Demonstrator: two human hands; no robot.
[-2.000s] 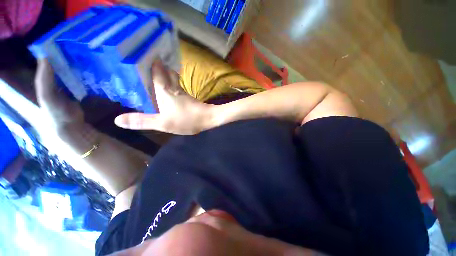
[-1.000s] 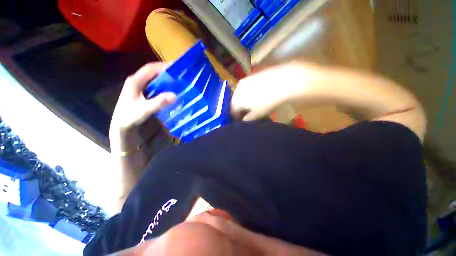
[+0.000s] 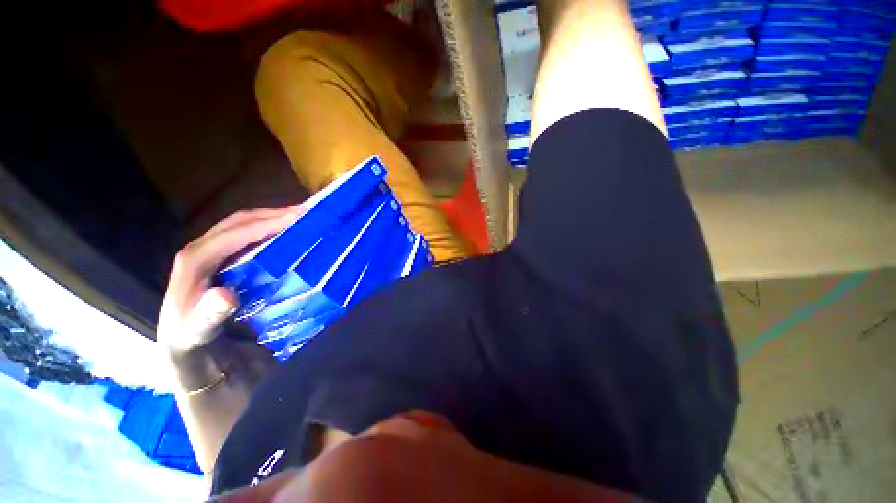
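Observation:
My left hand (image 3: 208,285) is at the left and grips a fanned stack of several blue-edged retail boxes (image 3: 329,260) by its left end, thumb on the near side. The stack's right end lies close to my dark shirt. My right forearm reaches up over the brown shipping carton (image 3: 786,211) and leaves the picture at the top edge, so my right hand is hidden from view. Rows of blue boxes (image 3: 717,74) lie packed inside the carton.
A mustard-coloured trouser leg (image 3: 324,108) is beyond the stack. A red item (image 3: 231,10) is at the top left. The white table (image 3: 59,452) at the lower left holds dark cables (image 3: 39,339) and blue boxes (image 3: 157,427). A wide carton flap (image 3: 786,363) is at the right.
The view has shifted towards the carton, showing more packed boxes. My right hand has left the stack and moved out at the top. My left hand alone now holds the fanned boxes.

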